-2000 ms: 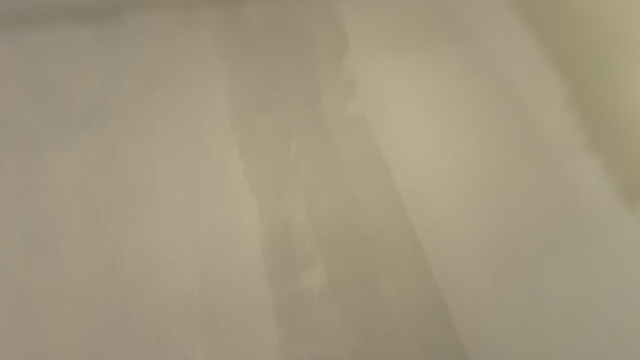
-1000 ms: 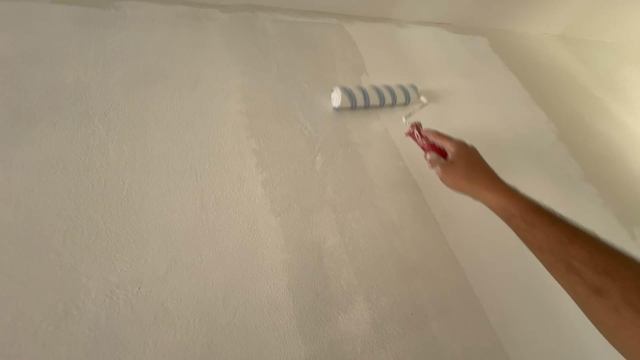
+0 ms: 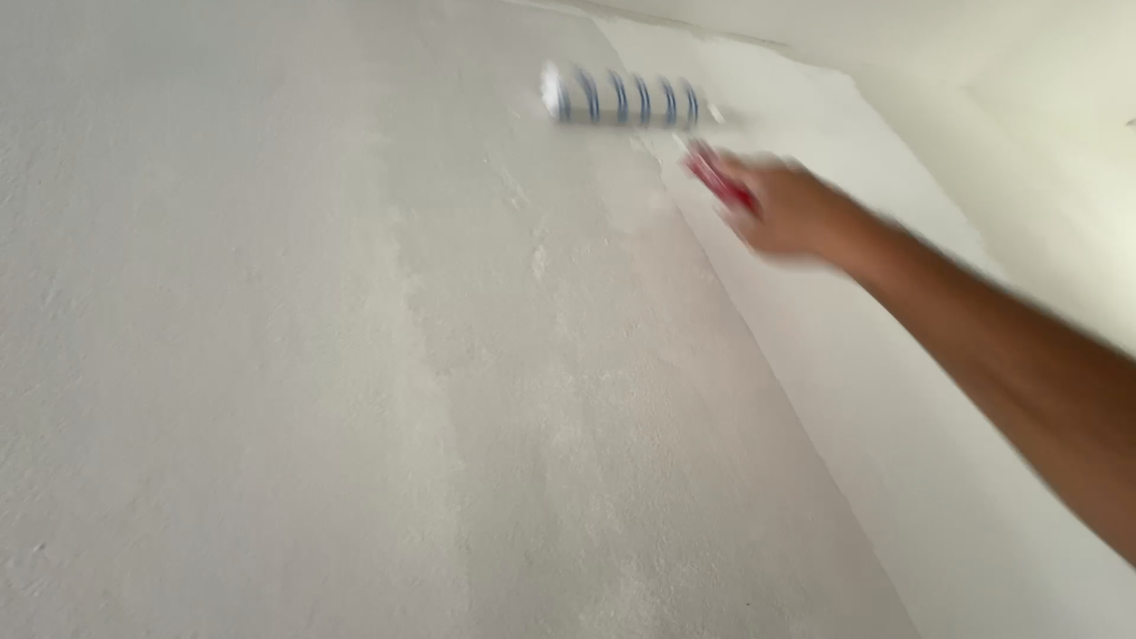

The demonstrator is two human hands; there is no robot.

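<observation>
My right hand (image 3: pixel 785 209) grips the red handle (image 3: pixel 723 182) of a paint roller high on the wall, with my arm reaching in from the right. The roller cover (image 3: pixel 626 98), white with blue stripes, lies level at the upper part of the wall (image 3: pixel 497 355), over the edge between a greyer band and a lighter strip (image 3: pixel 799 311). Hand and roller are blurred. Whether the cover touches the wall cannot be told for certain. My left hand is out of view.
Above the wall runs an uneven edge where it meets the ceiling (image 3: pixel 852 31). On the right, beyond the lighter strip, is a yellowish surface (image 3: pixel 1047 177). The wall has small rough spots and patchy paint tones.
Two seconds ago only the blurred wall showed. My right hand and the roller have since come into view, and the roller was in my hand one second ago too.
</observation>
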